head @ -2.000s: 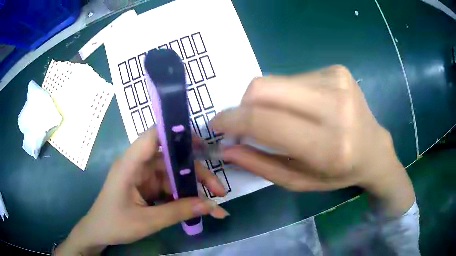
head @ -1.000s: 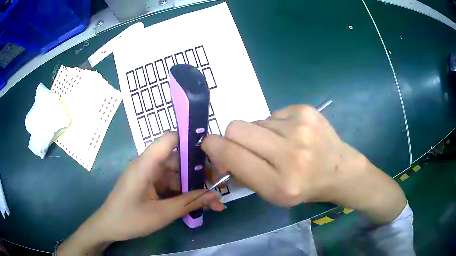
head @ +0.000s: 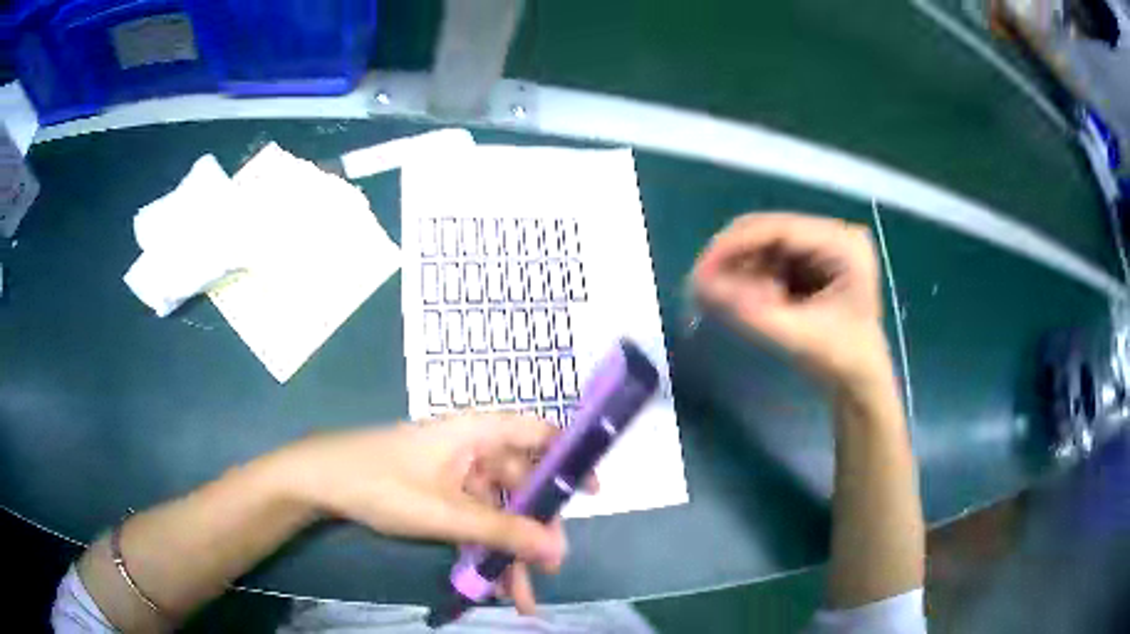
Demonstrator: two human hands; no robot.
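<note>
My left hand (head: 421,481) holds a purple-pink and black pen-shaped device (head: 573,448) by its lower part. The device is tilted, its thick black end up to the right and its dark tip down to the left. It is over the lower part of a large white sheet (head: 533,183) with rows of black-outlined rectangles. My right hand (head: 793,291) is raised to the right of the sheet, apart from the device, blurred, with curled fingers. A faint pale blur shows at its fingertips; I cannot tell whether it holds a tool.
A crumpled white cloth (head: 186,235) lies on a cream sheet (head: 304,266) at the left. A narrow white strip (head: 403,151) lies above the large sheet. Blue bins (head: 291,50) stand at the back left. A pale metal edging (head: 694,143) crosses behind the green worktop (head: 322,427).
The view has shifted, showing more of the back. My right hand has moved away from the device to the right. The device has gone from nearly upright in the picture to tilted right.
</note>
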